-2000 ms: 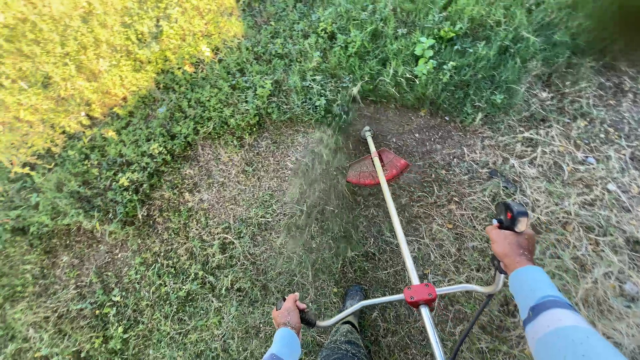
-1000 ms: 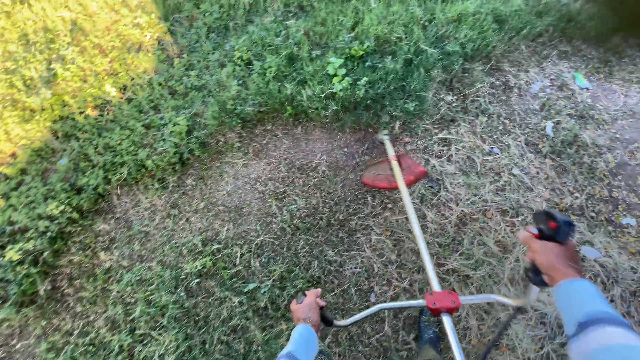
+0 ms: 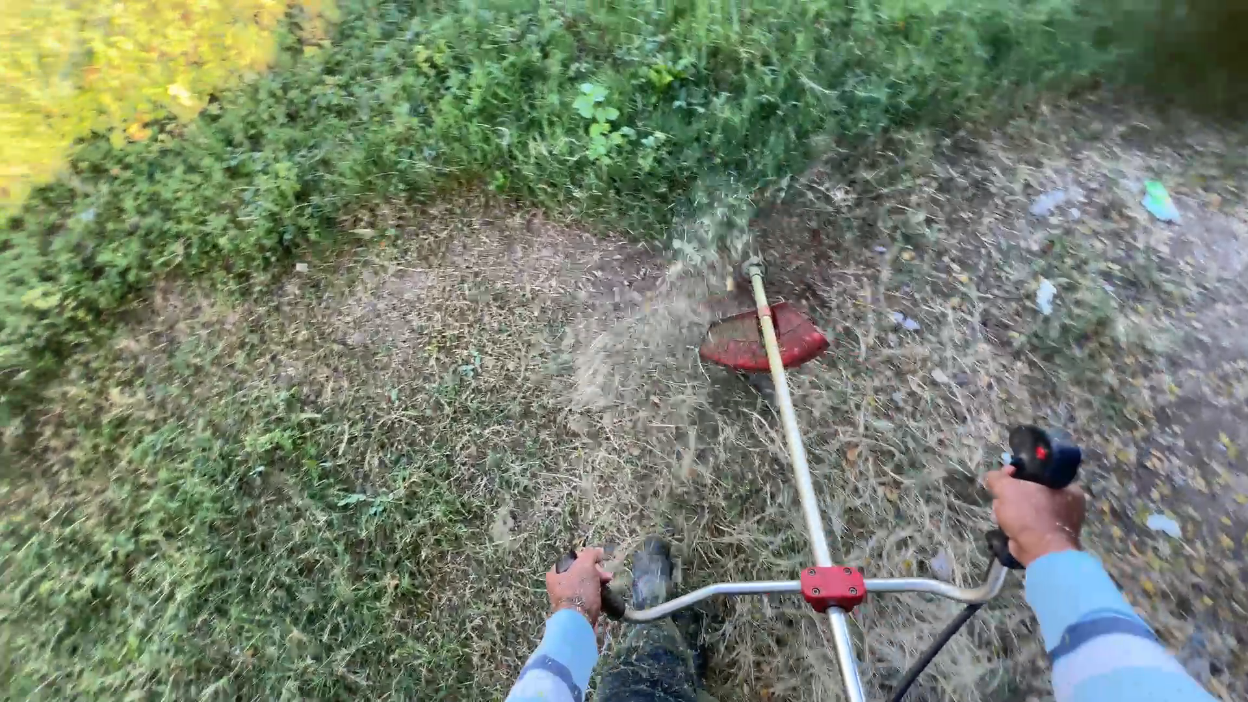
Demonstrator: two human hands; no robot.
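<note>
A brush cutter's long metal shaft point(image 3: 795, 444) runs forward from the bottom edge, with a red guard point(image 3: 763, 337) near its far end. My left hand point(image 3: 579, 587) is closed around the black grip at the left end of the metal handlebar point(image 3: 726, 590). On the right, my right hand point(image 3: 1038, 512) holds the black control grip point(image 3: 1043, 456), which has a red switch. A red clamp point(image 3: 833, 588) joins handlebar and shaft. The cutting head point(image 3: 754, 265) is at the edge of the standing grass; its blade or line is too blurred to make out. Clippings fly to its left.
Tall green grass and weeds point(image 3: 604, 117) stretch across the top. Short, dry cut grass point(image 3: 419, 390) covers the nearer ground. Bits of litter point(image 3: 1160, 201) lie on the bare soil at right. My boot point(image 3: 651, 573) is beside my left hand.
Clippings show in the air left of the cutting head, which were not plain one second ago. Since two seconds ago the view has shifted right. Both hands have kept their hold on the grips.
</note>
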